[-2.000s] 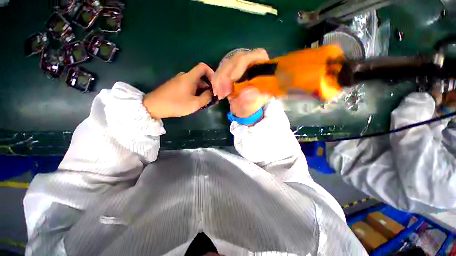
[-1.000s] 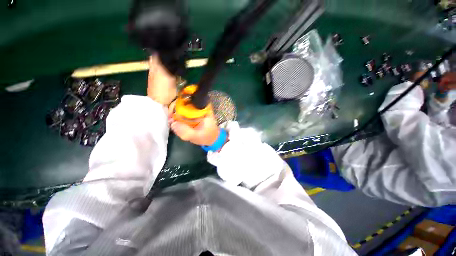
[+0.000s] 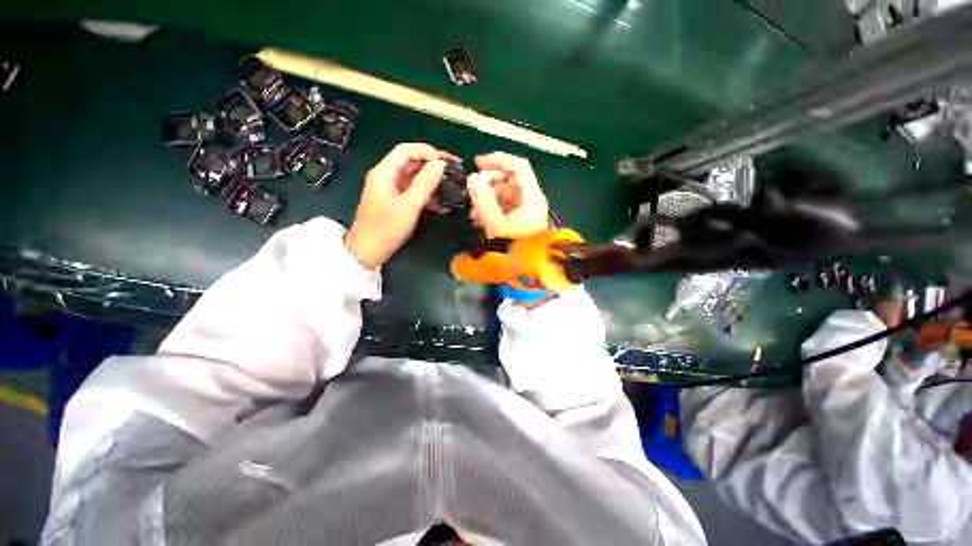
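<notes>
My left hand (image 3: 394, 201) holds a small dark watch housing (image 3: 452, 188) by its left side, above the mat in front of me. My right hand (image 3: 509, 195) is at the housing's right side, fingertips close to it. The orange electric screwdriver (image 3: 522, 262) lies back across my right hand near the wrist, its black end and cable stretching right, blurred. A blue band (image 3: 529, 294) is on my right wrist. The screw dish cannot be made out. A pile of dark housings (image 3: 261, 161) lies on the mat to the left.
A pale-yellow strip (image 3: 426, 102) lies beyond my hands, with a single housing (image 3: 460, 66) past it. A metal rail (image 3: 789, 107) crosses at right. The mesh unit (image 3: 680, 205) and plastic bag (image 3: 703, 290) are partly behind the cable. Another person's sleeves (image 3: 853, 411) are at far right.
The screwdriver has swung from pointing away to lying rightward over my right hand. Both hands now meet at the housing, which shows between them. The camera view has shifted.
</notes>
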